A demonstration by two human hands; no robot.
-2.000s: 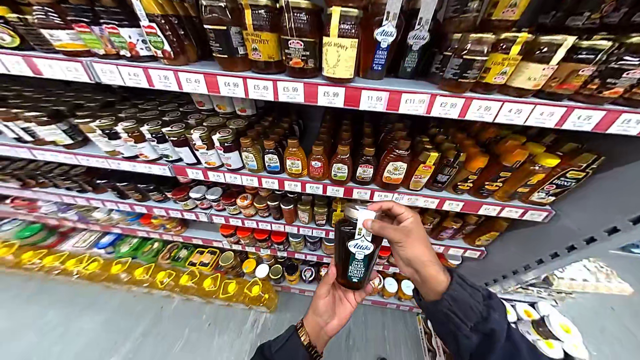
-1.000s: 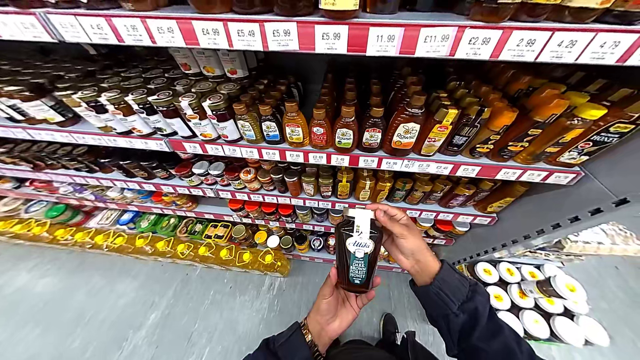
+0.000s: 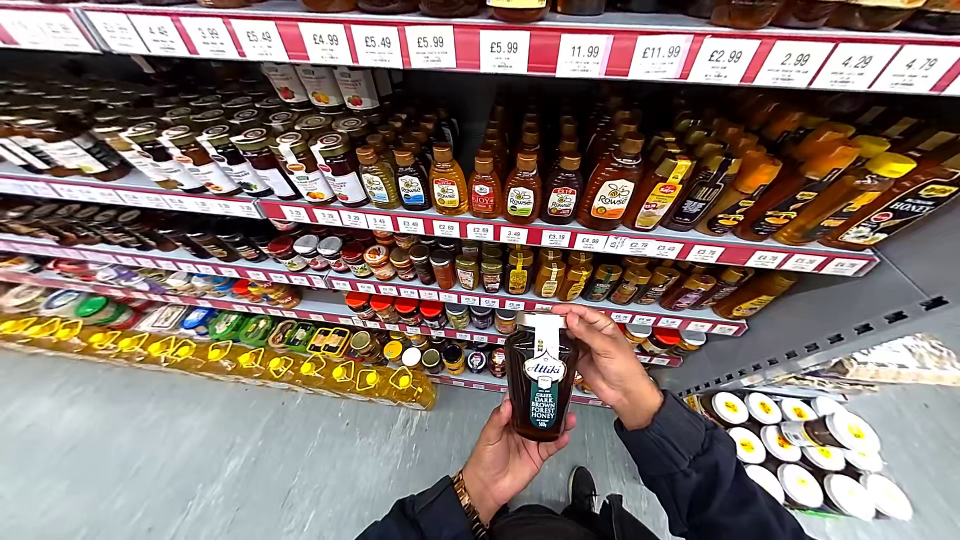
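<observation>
A dark glass jar of Attiki honey (image 3: pixel 541 382) stands upright between my hands, its green and white label facing me and a white paper strip running down from its lid. My left hand (image 3: pixel 514 459) cups the jar's base from below, fingers around it. At the lid, my right hand (image 3: pixel 604 352) pinches the top right edge with thumb and fingers. The fingers behind the jar are partly hidden.
Ahead, shelves (image 3: pixel 420 225) hold honey bottles (image 3: pixel 611 187) and jam jars (image 3: pixel 262 161). Large bottles of yellow oil (image 3: pixel 247 367) line the floor at left. White-lidded tubs (image 3: pixel 799 484) stand at lower right, beside the grey shelf end (image 3: pixel 892 300).
Both hands still hold the honey jar, which sits lower against the shelves than two seconds ago. The view has tilted downward, and the floor tubs show more fully.
</observation>
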